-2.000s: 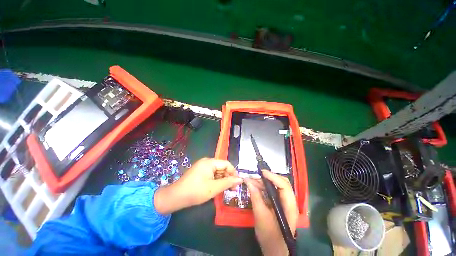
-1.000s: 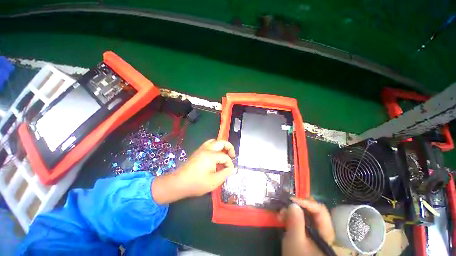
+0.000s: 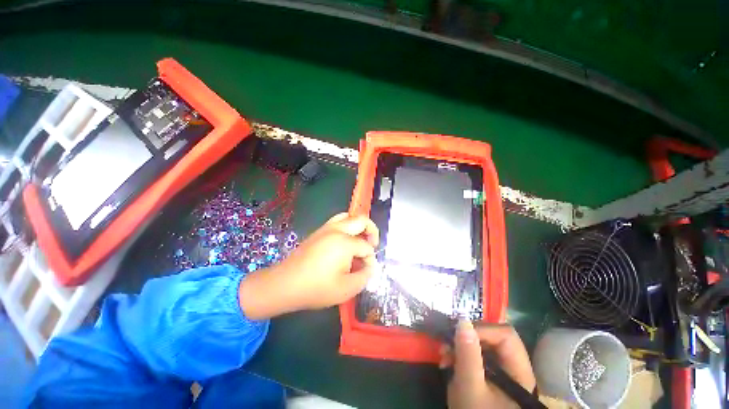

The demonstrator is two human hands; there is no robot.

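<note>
The tablet assembly point(image 3: 432, 216) lies in its red-orange holding frame point(image 3: 497, 240) in front of me, its shiny circuit board point(image 3: 400, 299) at the near end. My right hand point(image 3: 489, 363) holds the black soldering iron point(image 3: 511, 387) at the frame's lower right, with the blurred front end over the board. My left hand point(image 3: 316, 268) is at the frame's left edge beside the board, thumb and fingertips pinched together. Whether something tiny is between them cannot be told. A heap of small wired components point(image 3: 232, 232) lies left of my left hand.
A second red-framed tablet point(image 3: 100, 172) rests tilted on a white parts tray point(image 3: 36, 307) at left. Black parts with red wires point(image 3: 280, 156) lie behind the heap. At right are a fume fan point(image 3: 591, 278), a whitish tub point(image 3: 551, 363) with silvery bits, and cardboard point(image 3: 646, 387). A green conveyor runs behind.
My right hand has moved from the board's middle to the lower right, and the iron has come down from over the battery to the board. My left hand has drawn back slightly left.
</note>
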